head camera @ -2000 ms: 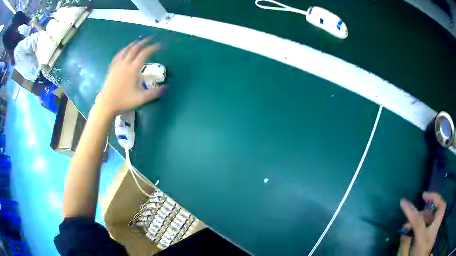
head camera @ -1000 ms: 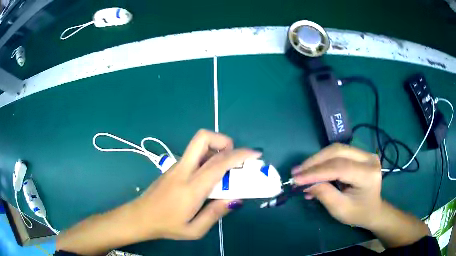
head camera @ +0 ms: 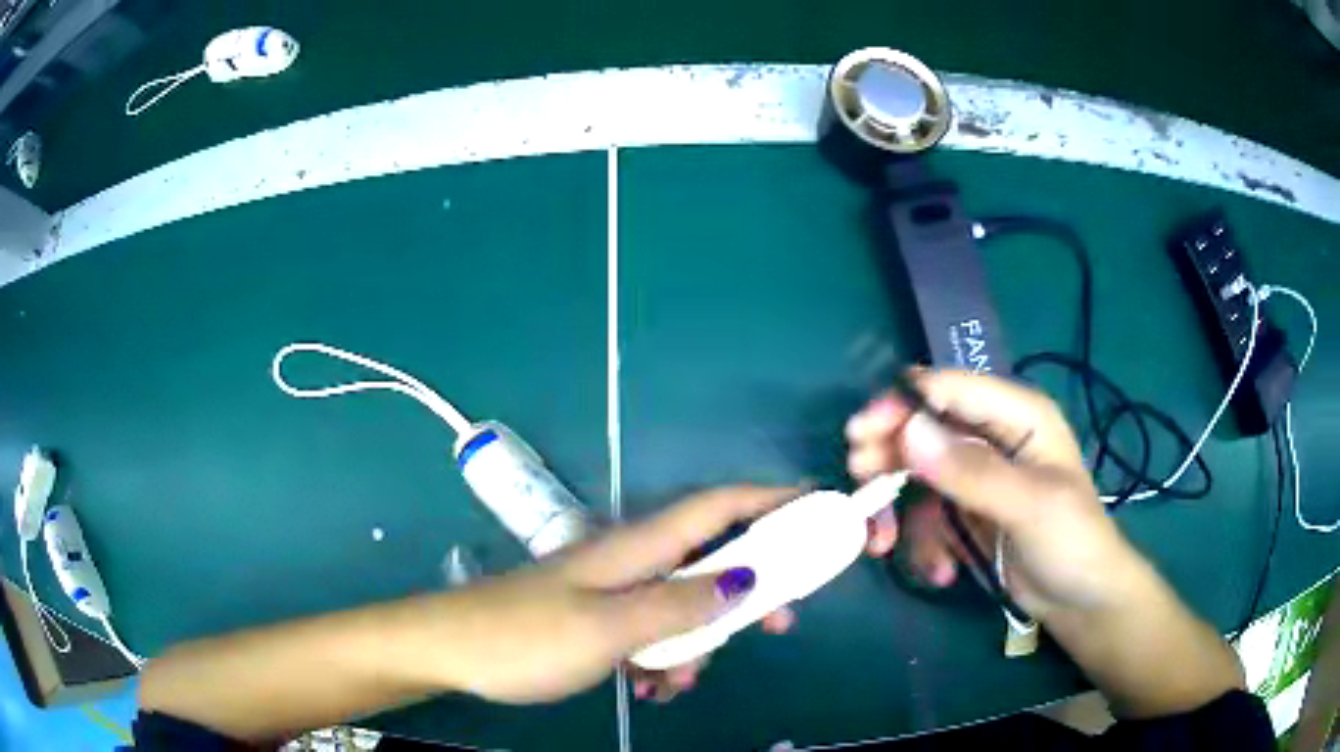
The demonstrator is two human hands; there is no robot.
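My left hand (head camera: 595, 610) holds a white handheld device (head camera: 801, 555), its plain side facing up. My right hand (head camera: 1014, 492) grips black cable near a small pale plug or tip (head camera: 886, 491), which meets the right end of the device; whether it is fully seated is unclear. A pale connector piece (head camera: 1021, 639) hangs below my right hand. A second white device (head camera: 514, 485) with a blue band and a looped strap lies just beyond my left hand, its near end partly hidden.
A black unit marked FAN (head camera: 944, 287) lies at centre right, its round head by the white rail (head camera: 441, 129). A power strip (head camera: 1227, 316) and tangled leads are at the right. Other devices lie at far left (head camera: 74, 563) and beyond the rail (head camera: 250, 55). A carton (head camera: 74, 661) is at lower left.
The left hand came back from the left with a device and the view swung right. Since one second ago, the held device has turned plain side up and meets the plug tip.
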